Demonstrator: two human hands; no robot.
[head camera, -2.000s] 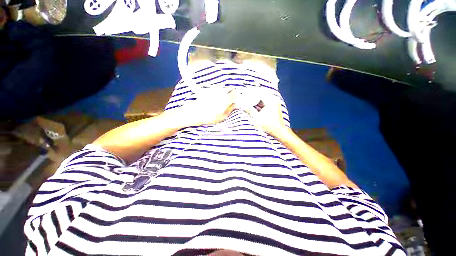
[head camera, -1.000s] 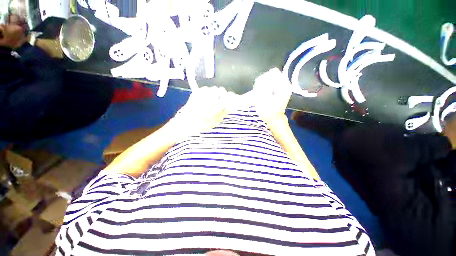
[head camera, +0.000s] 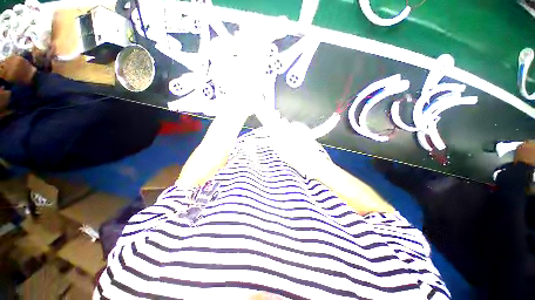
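My left hand (head camera: 239, 73) reaches into the heap of white shells at the worktop's near side. It is washed out against them, so its fingers and any grip are unclear. My right hand (head camera: 290, 133) is low at the worktop edge, in front of my striped shirt, also overexposed. A white curved shell (head camera: 328, 126) shows just right of my right hand, with thin red wires at its upper end. Whether the hand holds it cannot be told. Round-ended shells (head camera: 294, 77) with dark spoked ends stick out of the heap.
Part-assembled white curves with blue strips (head camera: 366, 108) lie on the black worktop, right. A round dish (head camera: 135, 68) of grainy fasteners stands left, beside a small box (head camera: 105, 26). The green belt (head camera: 469, 44) carries more curves. Neighbours' hands show at both sides; cartons (head camera: 88, 211) lie lower left.
My left hand has moved forward from the worktop edge into the shell heap. My right hand has drawn back, and the wired shell beside it now shows. The view has shifted, showing more belt.
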